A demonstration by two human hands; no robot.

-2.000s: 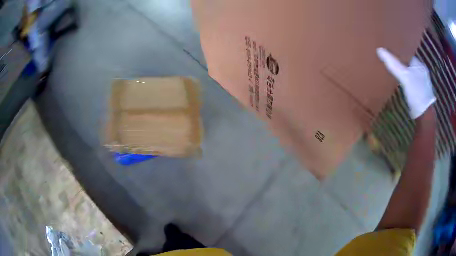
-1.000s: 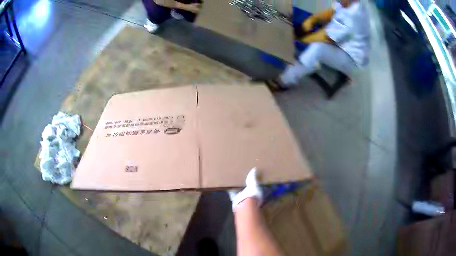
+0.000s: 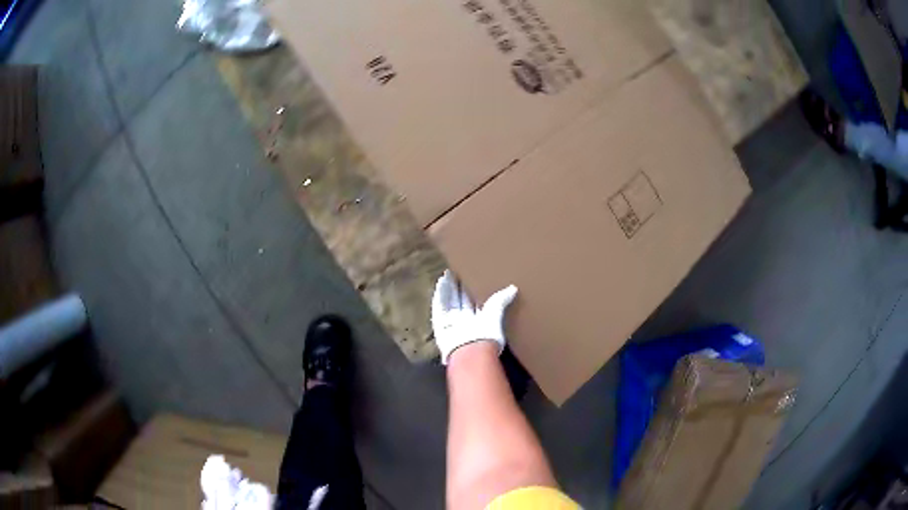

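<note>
A flattened cardboard sheet (image 3: 567, 179), printed with dark lettering, an oval logo and "V28", lies tilted across a stained wooden board (image 3: 339, 199). Its near corner overhangs the board. My right hand (image 3: 471, 317), in a white glove, is at the sheet's near edge with thumb and fingers spread. The thumb is over the cardboard and the fingers are beside its edge; it does not appear closed on the sheet. What seems to be my left hand (image 3: 234, 486), also white-gloved, is low at the left, cut off by the bottom edge; its grip is unclear.
A crumpled white bundle (image 3: 234, 22) lies at the board's far-left corner. A brown carton (image 3: 702, 433) stands by a blue plastic item (image 3: 647, 374) at the lower right. More cartons (image 3: 184, 463) and a whitish roll (image 3: 40, 334) are at the left. Part of a person (image 3: 876, 144) shows at the right.
The view has turned, and the sheet now lies diagonally over the board. My right hand's fingers have come into view beside its edge. The white glove at the lower left has appeared.
</note>
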